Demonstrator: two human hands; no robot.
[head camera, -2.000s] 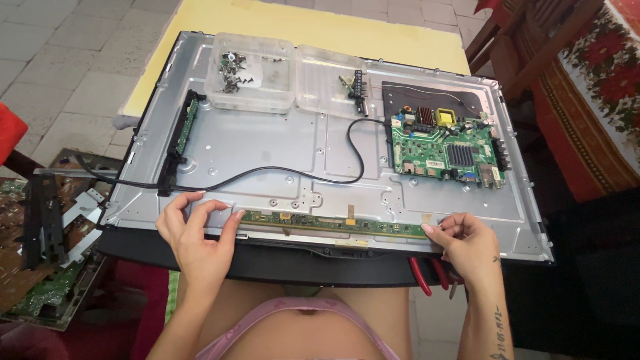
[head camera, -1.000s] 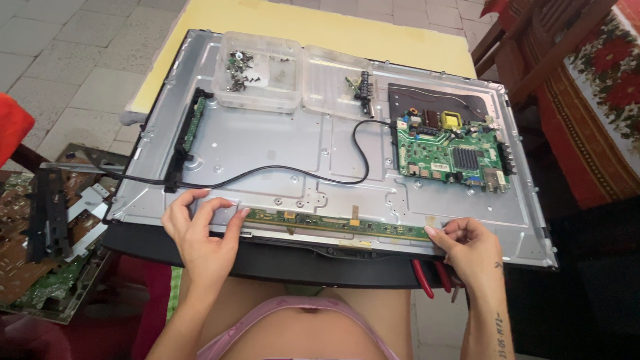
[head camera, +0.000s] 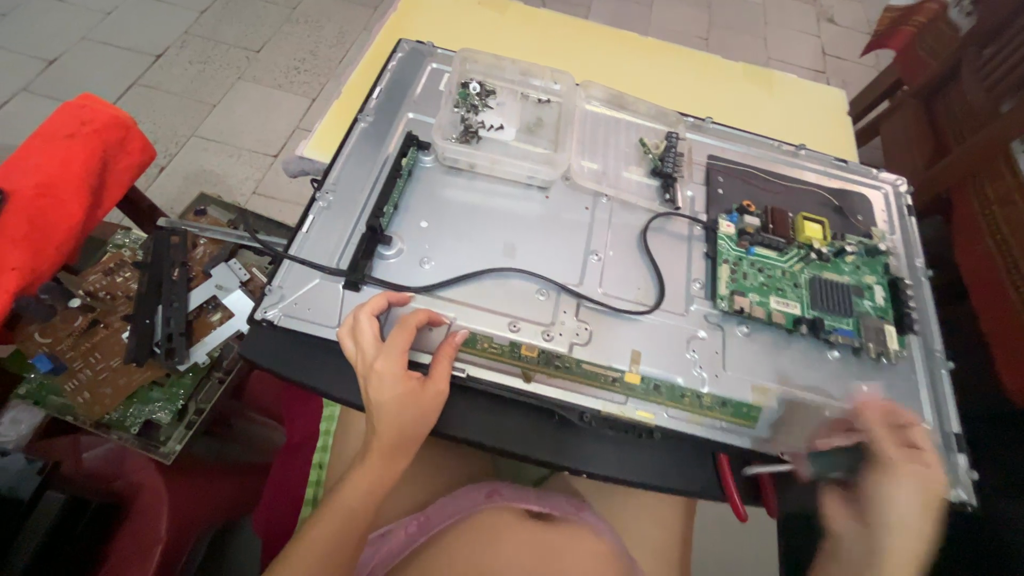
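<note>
My left hand pinches the left end of a long narrow green circuit board at the near edge of a flat TV's metal back panel. My right hand, blurred, holds a small tool with a dark handle and thin metal shaft, seemingly a screwdriver, beyond the board's right end. A larger green circuit board with a black heatsink lies on the panel's right side. A black cable runs across the panel from that board, past a small upright board in a black holder at left.
A clear plastic box with screws and its lid with black parts lie on the panel's far side. Red-handled pliers are at the near edge. Old circuit boards and black brackets lie at left, near a red cloth.
My right hand has left the right end of the narrow board, moved right and towards me, and now holds the dark-handled tool. My left hand stays at the board's left end.
</note>
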